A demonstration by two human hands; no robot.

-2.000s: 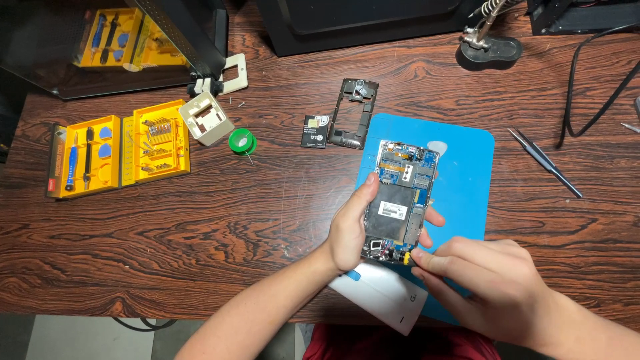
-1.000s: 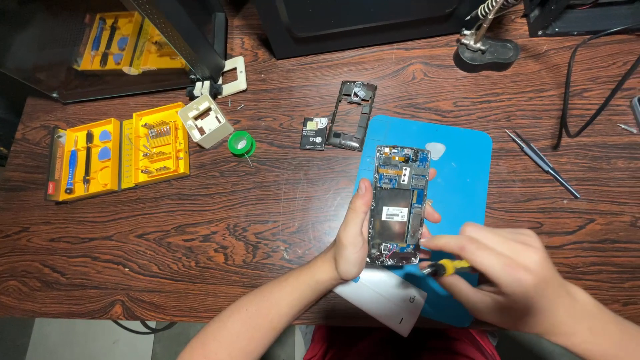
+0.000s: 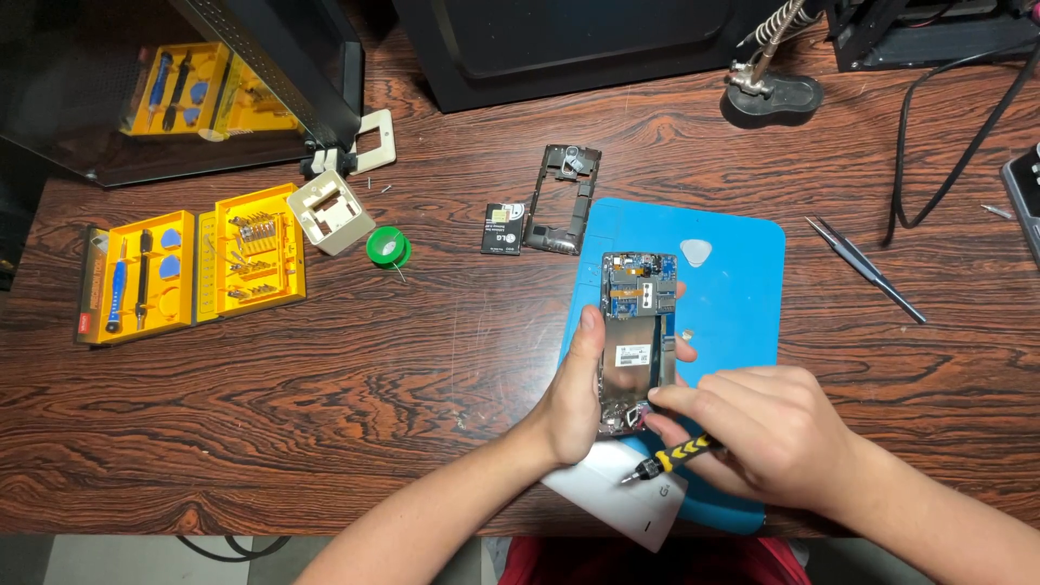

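Note:
An opened smartphone [image 3: 638, 341] with its circuit board bared lies in my left hand [image 3: 578, 390], thumb on its left edge and fingertips showing past its right edge. My right hand [image 3: 756, 431] holds a yellow and black precision screwdriver [image 3: 686, 452], its tip pointing down-left, clear of the phone. Thumb and index fingertip of that hand are at the phone's lower right, by a small part there that is too small to identify. Beneath is a blue work mat [image 3: 731, 284] bearing a white plastic pick [image 3: 695, 252]. A white phone cover [image 3: 621, 491] lies below the phone.
A phone mid-frame [image 3: 591, 210] and LG battery [image 3: 502, 230] lie beyond the mat. Left are a yellow bit kit [image 3: 203, 309], green solder spool [image 3: 389, 247] and beige box [image 3: 331, 213]. Tweezers [image 3: 869, 268], a black cable [image 3: 900, 154] and a weighted stand [image 3: 770, 101] are right.
The screwdriver has turned away from the phone in my right hand, and my fingertips have come onto the phone's lower right. My left hand still holds the phone.

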